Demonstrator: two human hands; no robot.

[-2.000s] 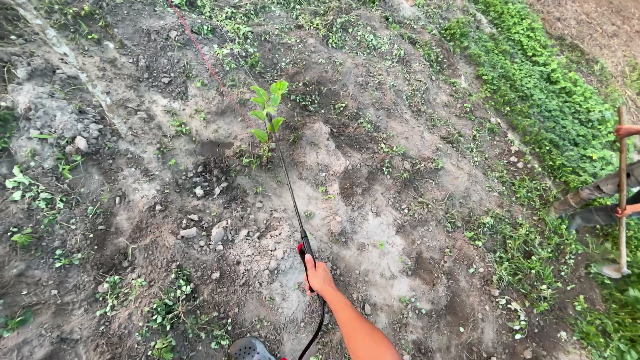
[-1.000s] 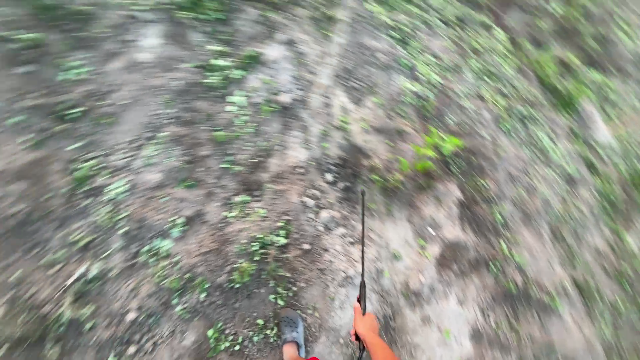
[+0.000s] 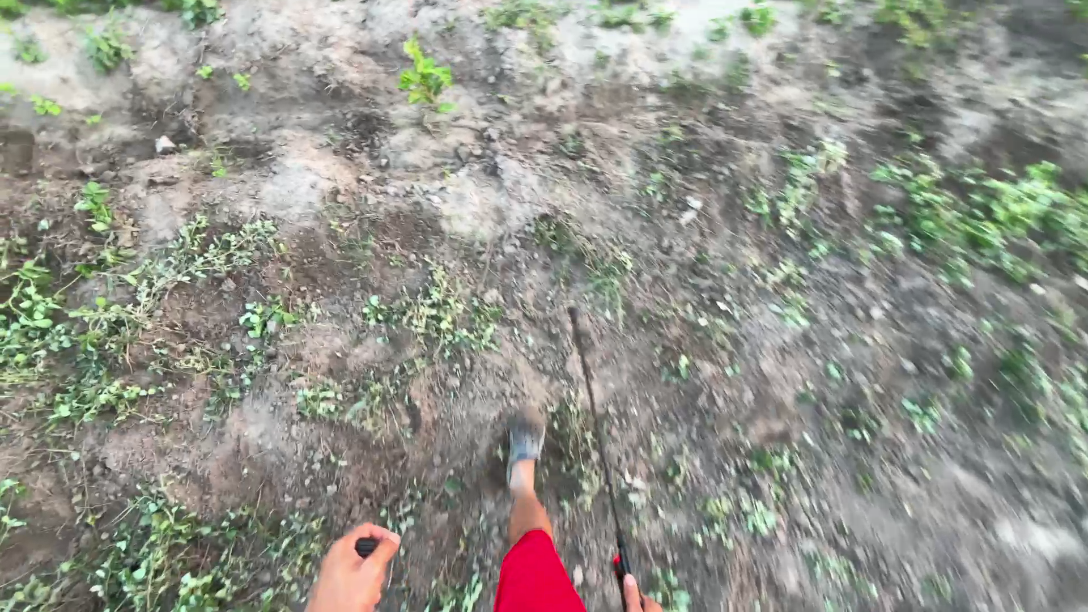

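At the bottom edge, my right hand (image 3: 637, 595) is closed around the dark handle of a sprayer wand (image 3: 599, 433), whose thin shaft points forward over the soil. My left hand (image 3: 357, 565) is at the lower left, closed on a black grip (image 3: 366, 546), most of which the fingers hide. Between the hands, my foot in a grey clog (image 3: 525, 440) is on the ground below a red trouser leg or shorts (image 3: 537, 574). A small leafy plant (image 3: 426, 78) grows at the upper middle, well beyond the wand's tip.
Low weeds (image 3: 34, 319) cover patches of loose soil at the left, and more green growth (image 3: 1003, 212) spreads at the right. Small stones and clods lie around, among them a pale stone (image 3: 164, 145) at the upper left.
The view has swung strongly across the field. My left hand and the black grip have come into view. The other person with a long-handled tool, seen at the right two seconds ago, is out of view.
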